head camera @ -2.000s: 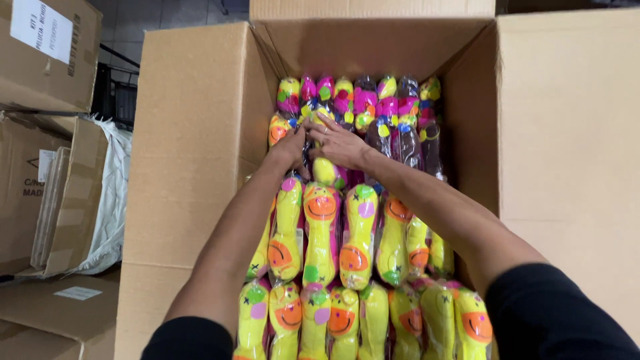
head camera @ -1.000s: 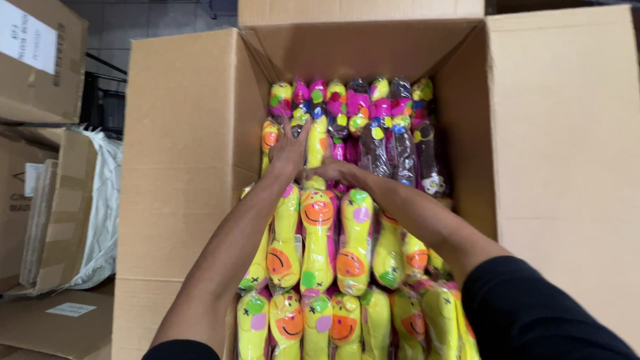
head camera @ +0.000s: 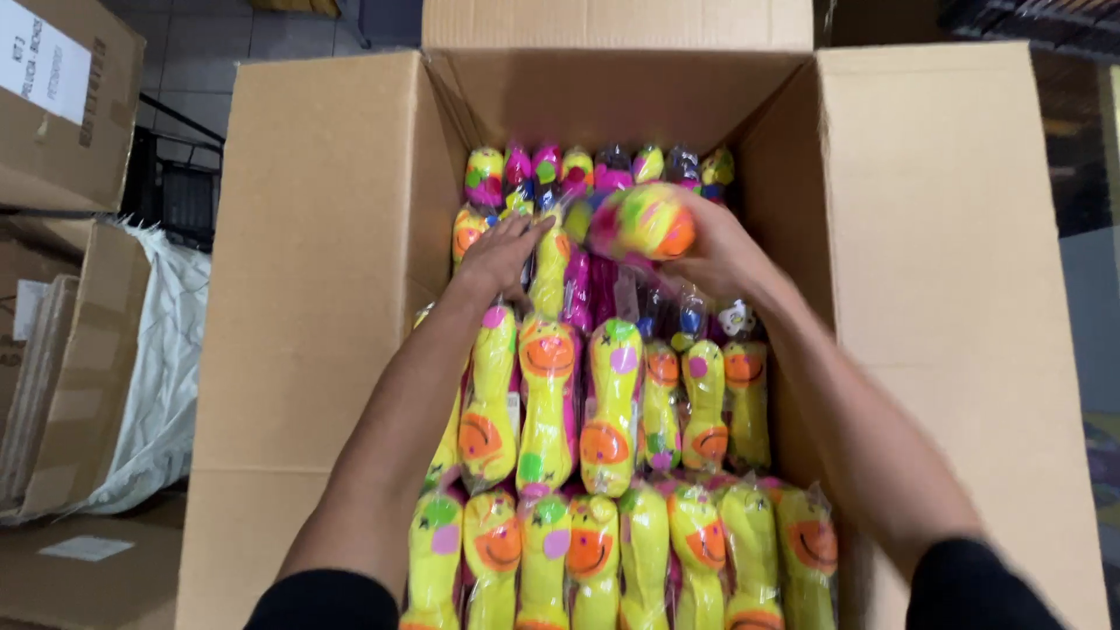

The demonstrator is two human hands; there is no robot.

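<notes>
Plastic-wrapped plush toys stand in rows inside an open cardboard box (head camera: 617,96). My left hand (head camera: 503,258) rests on the third row from the front, its fingertips against a wrapped yellow plush toy (head camera: 551,267). Above the same row, on the right, my right hand (head camera: 722,249) grips a blurred bundle of wrapped plush toys (head camera: 647,223) in yellow, orange and pink; how many it holds I cannot tell. Magenta wrapped toys (head camera: 591,289) lie lower between my hands. Nearer me are rows of yellow toys with orange smiling faces (head camera: 549,354).
Wide box flaps spread to the left (head camera: 306,262) and right (head camera: 945,306). Labelled cartons (head camera: 61,157) are stacked at the far left, beside a white woven sack (head camera: 157,350). A dark crate (head camera: 1032,22) is at the top right.
My right hand has lifted and moved right, now holding plush toys above the row. The dark brown toys seen standing on the right of that row no longer show there. My left hand remains nearby.
</notes>
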